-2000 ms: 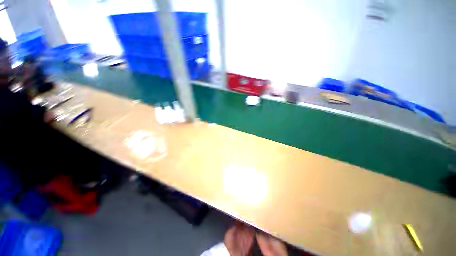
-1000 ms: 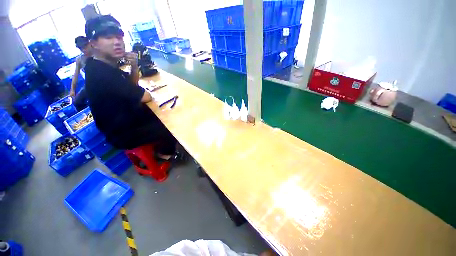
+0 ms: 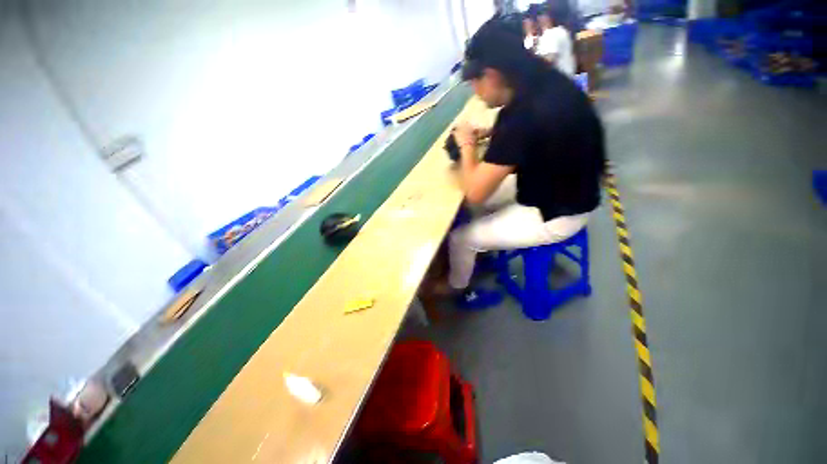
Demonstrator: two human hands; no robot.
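Neither of my hands is in the picture. The cardboard-covered bench (image 3: 317,335) runs away from me beside the green conveyor belt (image 3: 272,313). A white glue bottle (image 3: 303,388) lies on its side on the near part of the bench. A yellow stick (image 3: 359,305) lies farther along it. A black shaggy workpiece (image 3: 336,228) with a pale part poking out rests at the belt's edge near the bench.
A red stool (image 3: 408,399) stands at the bench's right side. A person in black (image 3: 553,145) sits farther along on a blue stool (image 3: 541,276), holding something dark. Blue crates (image 3: 243,228) line the far ledge. Yellow-black tape (image 3: 637,317) marks the floor.
The view has swung right, from one seated person and stacked crates to the bench's other direction. My hands, seen low in the earliest frame, are now out of view.
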